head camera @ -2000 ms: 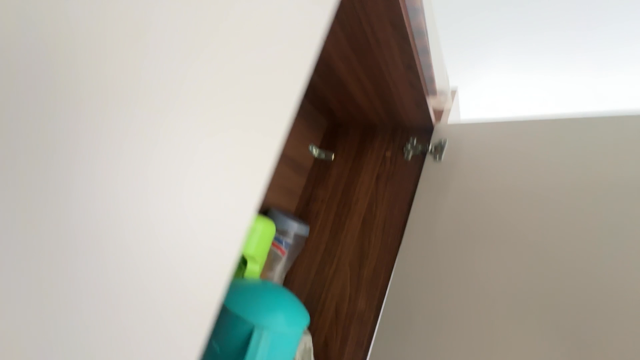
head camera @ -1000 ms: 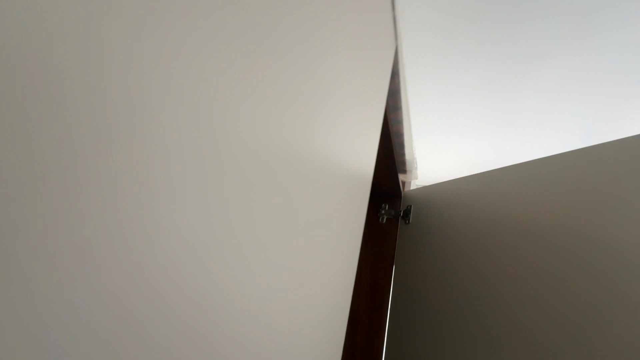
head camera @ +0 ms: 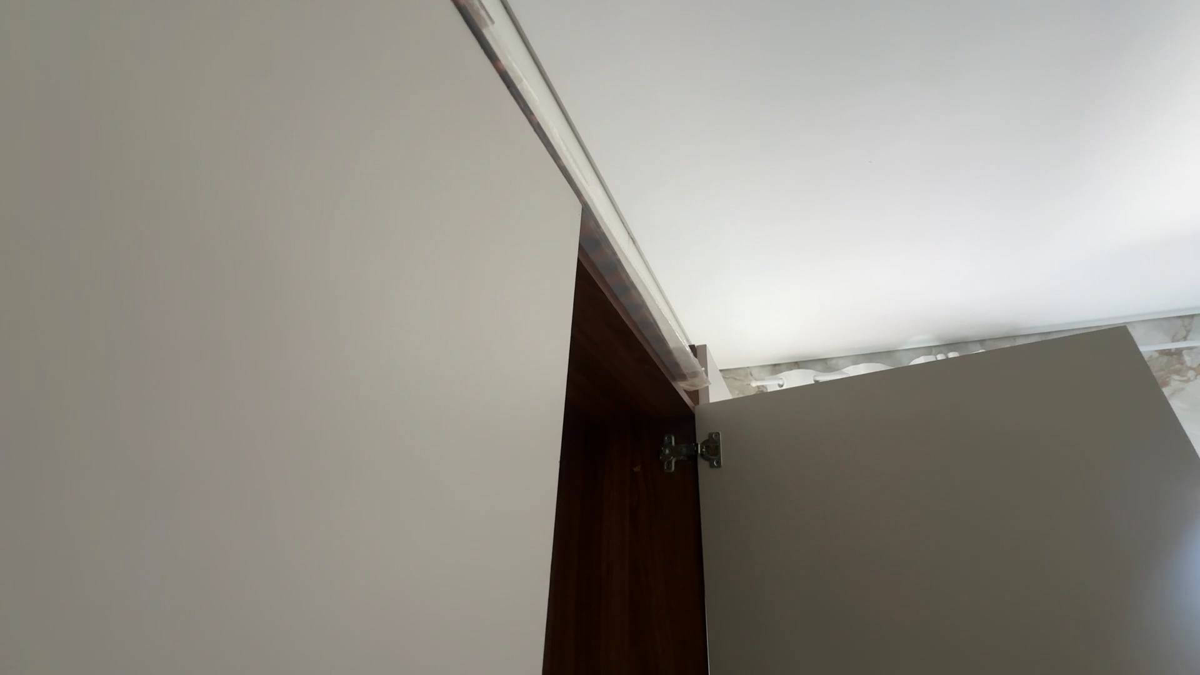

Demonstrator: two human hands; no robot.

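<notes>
Neither my left hand nor my right hand shows in the head view, so what they hold or touch is hidden. A light grey cabinet door fills the left half, close to the camera. A second grey door stands open on the right, joined by a metal hinge to the cabinet's side. Between the two doors shows a strip of the dark brown wood-grain interior. No contents are visible in that strip.
A strip wrapped in clear plastic runs along the cabinet's top edge. Above it lies the white ceiling. Behind the right door, marbled wall covering and part of a curtain rod with white fabric show.
The view has shifted upward and shows more ceiling. The teal and lime green items seen inside the cabinet two seconds ago are out of sight, and the left door covers more of the interior.
</notes>
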